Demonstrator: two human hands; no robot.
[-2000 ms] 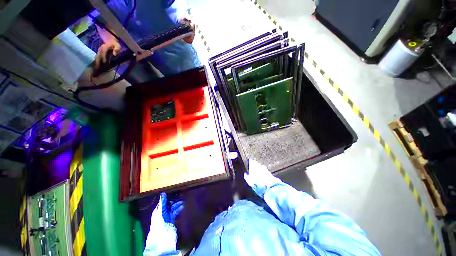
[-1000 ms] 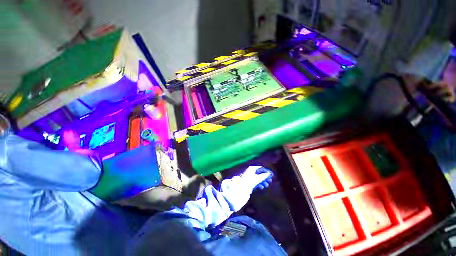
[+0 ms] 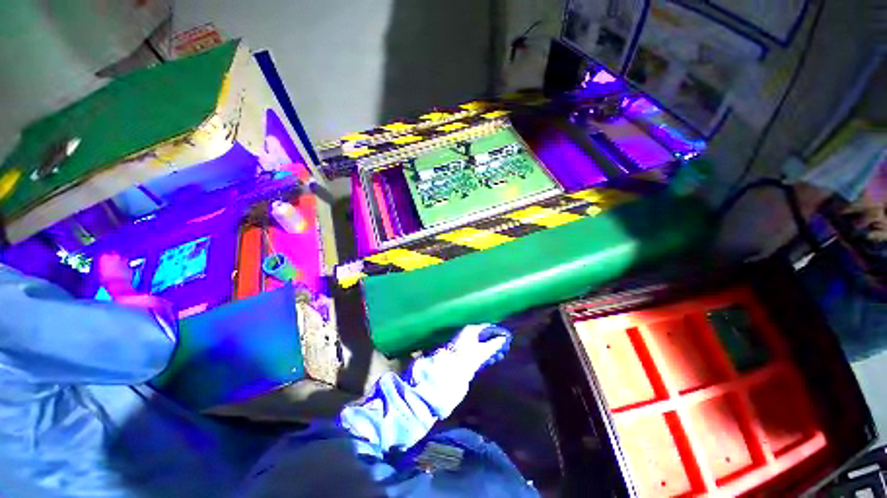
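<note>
My left hand (image 3: 126, 280) is inside the purple-lit box at the left and looks pink in that light. A small bluish piece shows at its fingers; glare hides whether it is gripped. A cyan-lit circuit board (image 3: 182, 263) lies just right of it. My right hand (image 3: 478, 347), gloved white with blue fingers, hangs near the green padded edge (image 3: 525, 267) with fingers loosely bent and nothing visible in it. A carrier frame (image 3: 394, 231) on the conveyor holds two green boards (image 3: 470, 177) side by side.
The box has a green top (image 3: 122, 122). An orange-red strip (image 3: 250, 261) and a ring-like item (image 3: 279, 266) lie inside it. Black-yellow rails (image 3: 467, 231) flank the carrier. At the right, a red-orange divided tray (image 3: 678, 401) in a black bin holds one dark green board (image 3: 741, 336).
The view has swung left from the bins to the box and conveyor. My left hand has moved from beside the tray into the box. Over the last second little has moved.
</note>
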